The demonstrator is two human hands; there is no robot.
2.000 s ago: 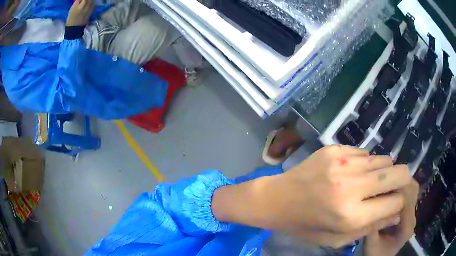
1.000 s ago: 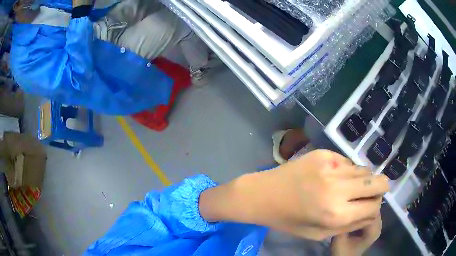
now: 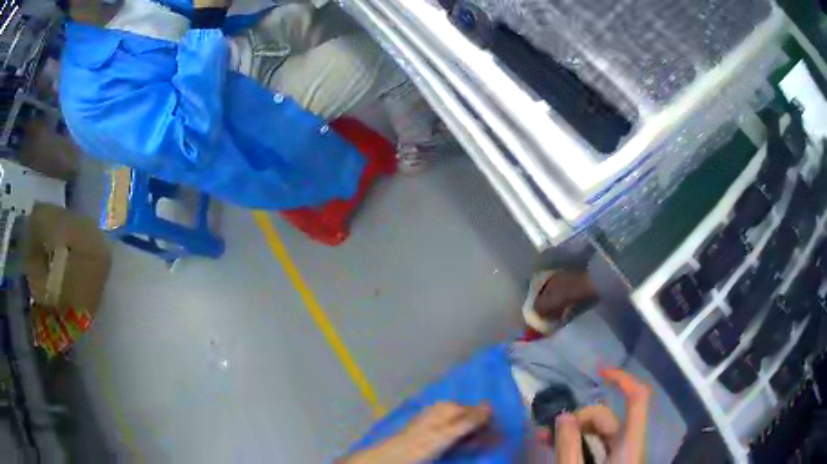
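Note:
My left hand (image 3: 431, 435) is low in the picture, cut off by the bottom edge and blurred; no object shows clearly at its fingers. My right hand (image 3: 608, 424), also cut off at the bottom, holds a small dark roundish piece, likely a watch case (image 3: 553, 405), between thumb and fingers over the lap. Part of the piece is hidden by the fingers. The hands are apart. At the right, a white foam tray (image 3: 691, 373) holds rows of black watches (image 3: 680, 298).
Stacked foam trays (image 3: 580, 186) stand at the upper middle under bubble wrap (image 3: 689, 54), a dark strap in the top one. A seated person in a blue smock (image 3: 218, 118) is at the left, near a blue stool (image 3: 172, 217), red object (image 3: 331, 217) and cardboard box (image 3: 68, 263).
My left hand has drawn back down and left, away from the tray edge. My right hand, mostly hidden before, now shows with the dark piece. The view has shifted, moving the background right and downward.

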